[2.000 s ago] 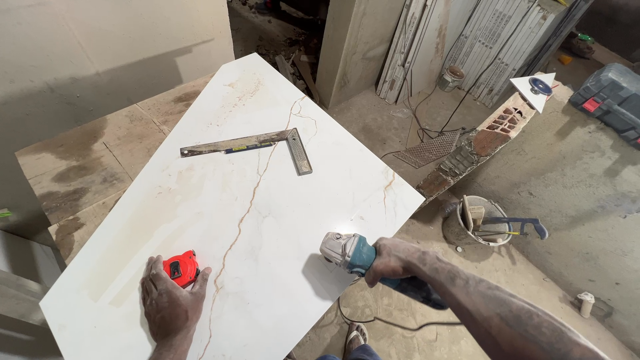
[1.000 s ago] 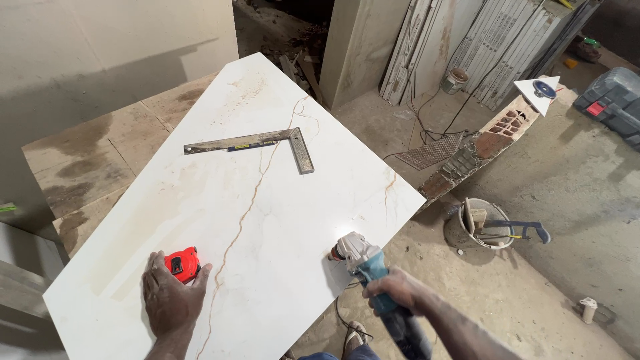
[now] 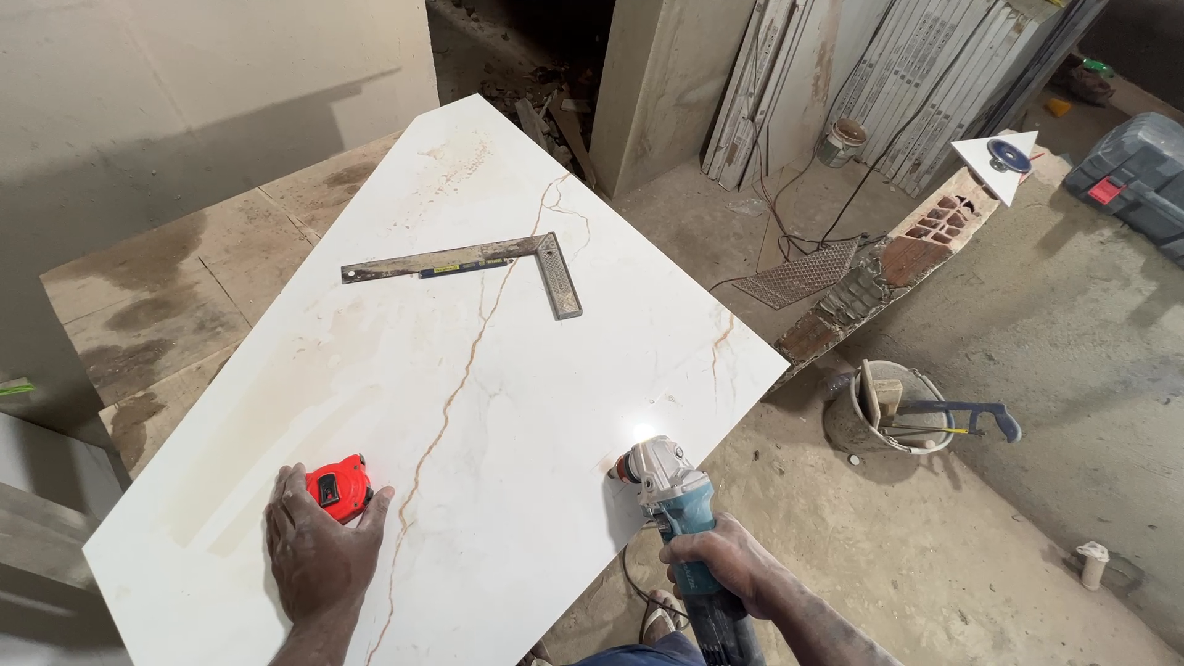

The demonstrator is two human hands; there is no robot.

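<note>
A large white marble-look tile point(image 3: 518, 398) with brown veins lies in front of me, cut at an angle on several sides. My left hand point(image 3: 324, 546) rests on it at the lower left, fingers around a red tape measure point(image 3: 340, 487). In my right hand point(image 3: 731, 560) is a teal angle grinder point(image 3: 683, 518), gripped by its body. The grinder's head, with a small red and silver bit, is at the tile's lower right edge; whether the bit touches the tile I cannot tell. A metal try square point(image 3: 462, 257) lies flat across the tile's upper middle.
At right, a bucket point(image 3: 856, 421) holds a blue-handled hacksaw point(image 3: 985, 412) and wood pieces. A broken brick wall end point(image 3: 911, 245) carries a triangular tile offcut point(image 3: 980, 159) with a blue disc. A toolbox point(image 3: 1133, 176) sits beyond. Cables point(image 3: 786, 231) lie on the floor; a cord hangs near my feet.
My right hand has swung the grinder from lying sideways at the tile's right edge to upright, its head turned toward the tile. The left hand stays by the tape measure.
</note>
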